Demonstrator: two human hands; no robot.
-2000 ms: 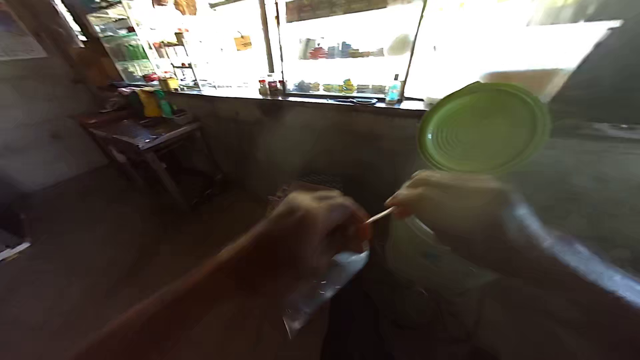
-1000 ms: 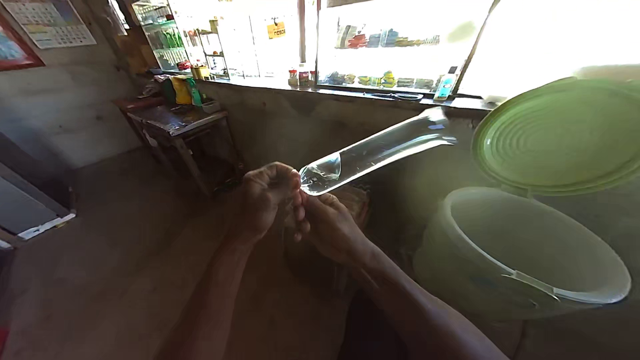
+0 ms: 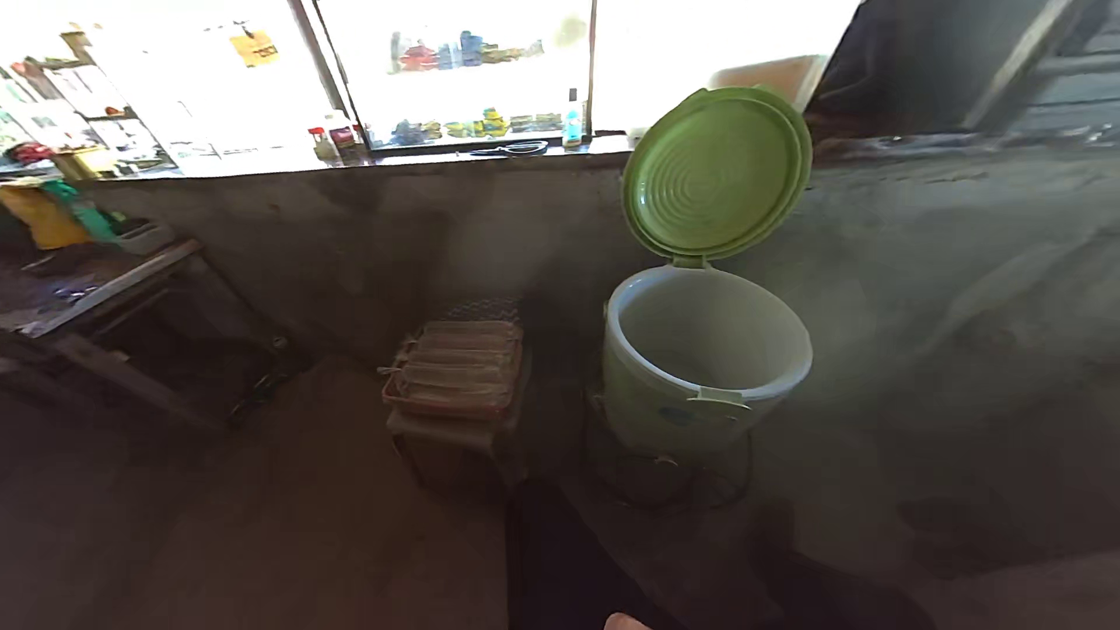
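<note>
At the bottom edge shows a small bit of skin, which seems to be a fingertip of my right hand (image 3: 625,621); the rest of that hand, and anything in it, is out of frame. My left hand is not in view. Ahead stands a pale plastic bucket (image 3: 634,385) on a thin metal stand (image 3: 652,503), its hinged green lid (image 3: 717,175) raised. To its left, several long, filled clear plastic bags (image 3: 459,359) lie side by side on a reddish tray (image 3: 446,408), which rests on a small stool (image 3: 464,433).
Behind the bucket runs a concrete wall (image 3: 394,236) with a bright window above. On its ledge are a blue bottle (image 3: 572,122), scissors (image 3: 516,149) and small jars (image 3: 337,140). A wooden table (image 3: 122,284) with cloths or bags (image 3: 48,219) stands at left.
Both hands were together, holding a clear plastic bag, in the earlier frames; now the left hand and the bag are out of view. The view has turned right and down.
</note>
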